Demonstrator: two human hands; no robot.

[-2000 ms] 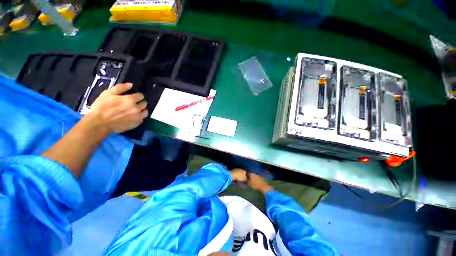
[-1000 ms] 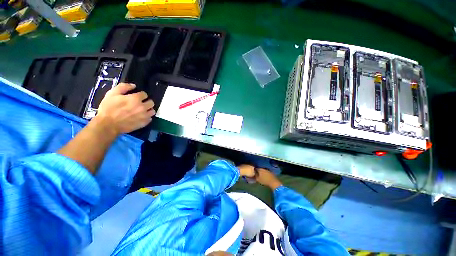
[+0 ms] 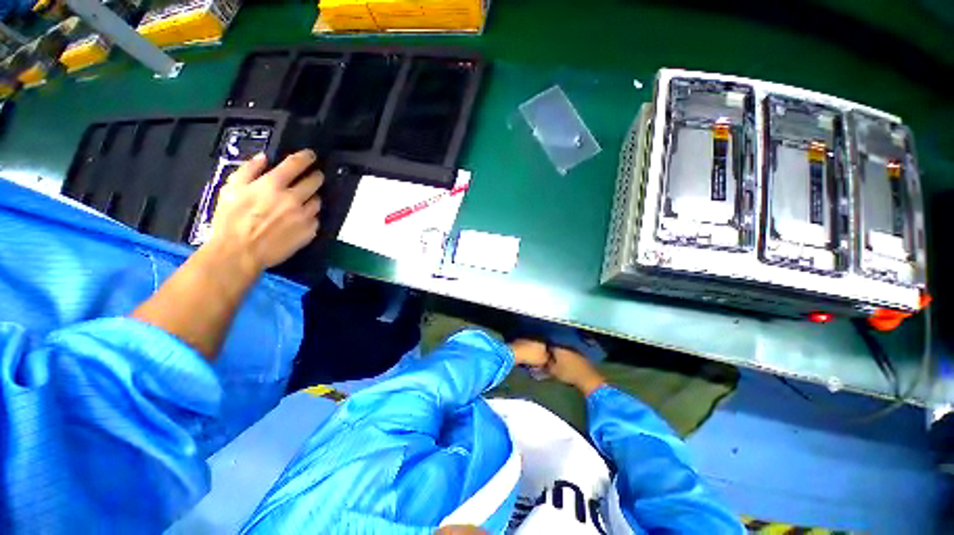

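Observation:
My left hand (image 3: 530, 354) and my right hand (image 3: 571, 368) are together in my lap, below the bench edge. They are small in view; whether they hold anything is unclear. On the bench to the right, a grey-white metal box (image 3: 626, 199) bears three open phone housings (image 3: 703, 178) with orange tabs. Nearer the middle lie a white paper sheet (image 3: 383, 236) with a red pen (image 3: 424, 206) on it, a small metal piece at its edge, a white card (image 3: 486, 251) and a clear plastic rectangle (image 3: 560, 128).
Another person's hand (image 3: 274, 209) from the left is at a phone housing (image 3: 218, 180) in a black tray (image 3: 131, 172). Another black tray (image 3: 445, 167) lies behind. Yellow-fronted boxes (image 3: 403, 15) stand at the back. An orange part (image 3: 894, 317) and grey cable are beside the metal box.
The whole view has shifted, so bench things sit further right. The other person's fingers have moved up and spread over the phone and tray. My hands stay together in my lap.

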